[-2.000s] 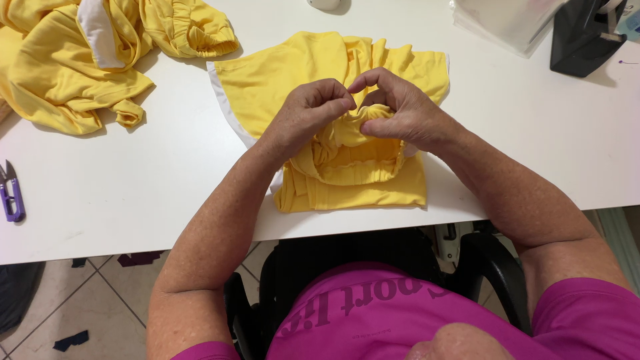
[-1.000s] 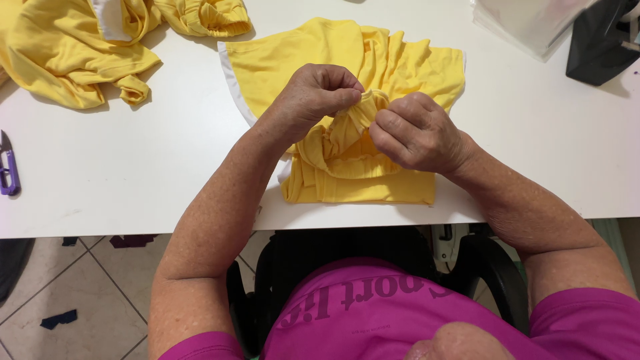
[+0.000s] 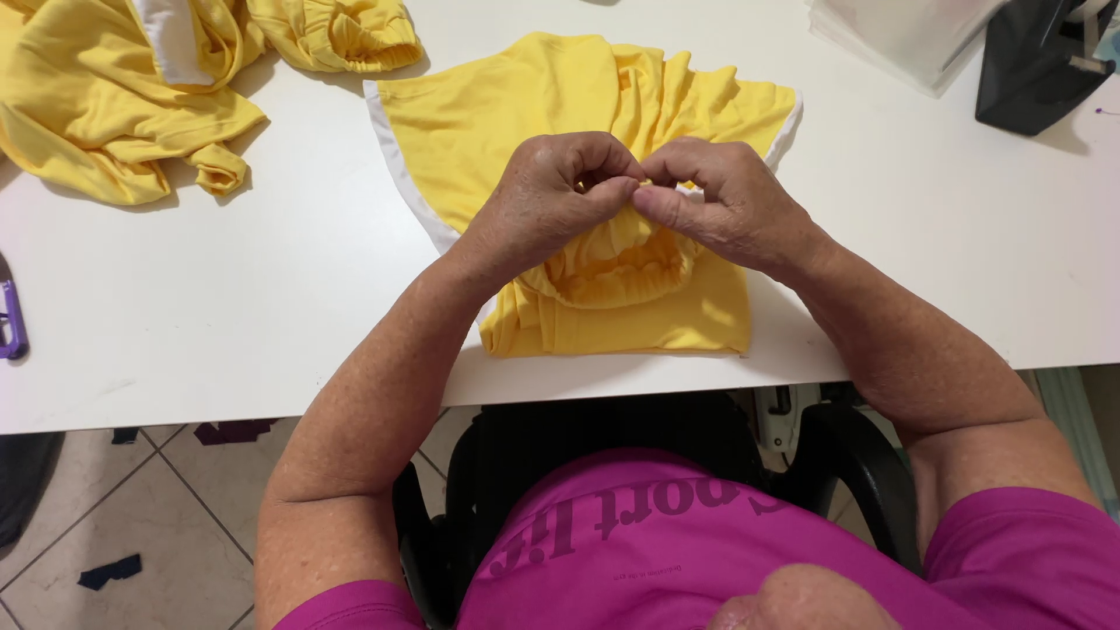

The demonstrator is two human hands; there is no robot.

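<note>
A yellow knit garment (image 3: pixel 525 114) with white edging lies spread on the white table in front of me, with gathers on its upper right. Its near part is folded over, and a gathered elastic opening (image 3: pixel 626 284) faces me. My left hand (image 3: pixel 560 188) pinches a small bit of the yellow fabric between thumb and index finger. From the other side my right hand (image 3: pixel 726 197) pinches at the same spot, fingertips almost touching those of the left. What exactly lies between the fingertips is too small to tell.
More yellow garments (image 3: pixel 96 105) lie at the upper left. Purple thread snips (image 3: pixel 12 319) rest at the left edge. Clear plastic bags (image 3: pixel 910 35) and a black tape dispenser (image 3: pixel 1032 74) stand at the upper right. A black chair (image 3: pixel 840 437) is below the table edge (image 3: pixel 157 427).
My right hand, curled over the fabric a second ago, now has its thumb and index finger extended to a pinch beside the left fingertips. The gathered opening shows more.
</note>
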